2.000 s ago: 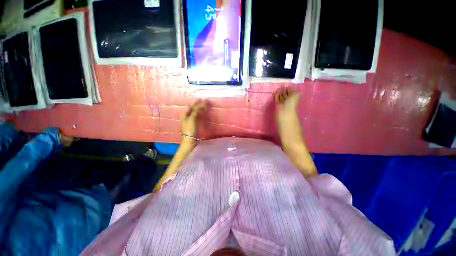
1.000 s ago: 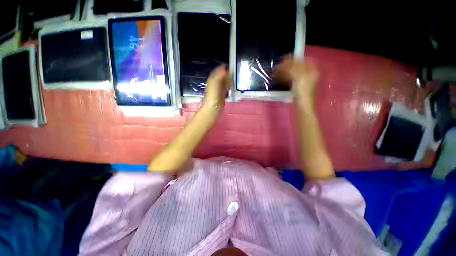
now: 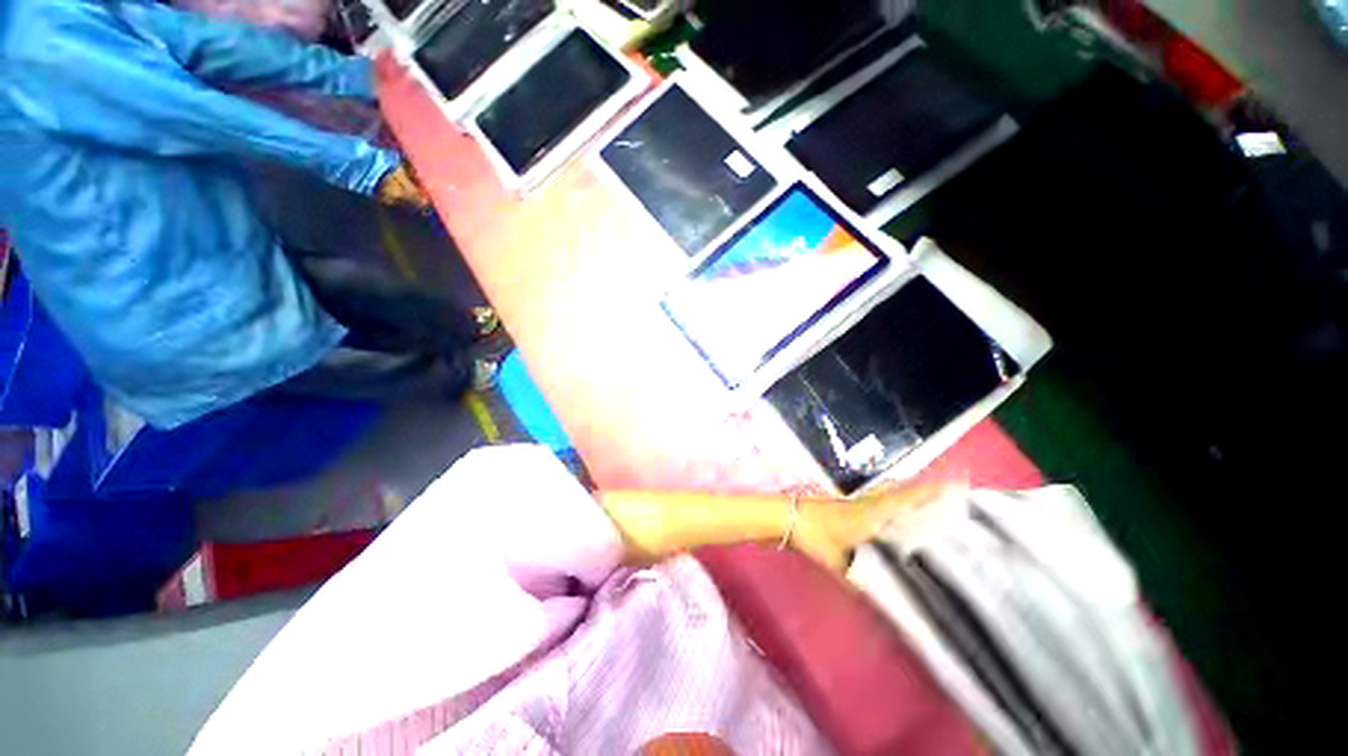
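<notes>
A blurred stack of white-sleeved tablets [image 3: 1035, 613] is at the lower right, with dark layers between its white edges. My left hand [image 3: 872, 517] is at its upper left edge and grips it; the fingers are mostly hidden. My right hand is not in view. Beside the stack, a black glossy tablet [image 3: 894, 377] lies on a white sleeve. Next to it is a tablet with a lit coloured picture [image 3: 784, 281], then a black one with a small label [image 3: 688, 170].
The bench has pink-red sheeting [image 3: 518, 251]. More sleeved tablets [image 3: 555, 101] lie at its far end, and another [image 3: 894, 130] lies behind the row. A person in blue [image 3: 163, 192] stands at the left. Blue bins [image 3: 104, 517] and a red bin [image 3: 281, 564] are on the floor.
The view has swung, bringing the person and floor bins in at the left. My left hand has moved from the tablet row to the sleeved stack. My right hand has left view.
</notes>
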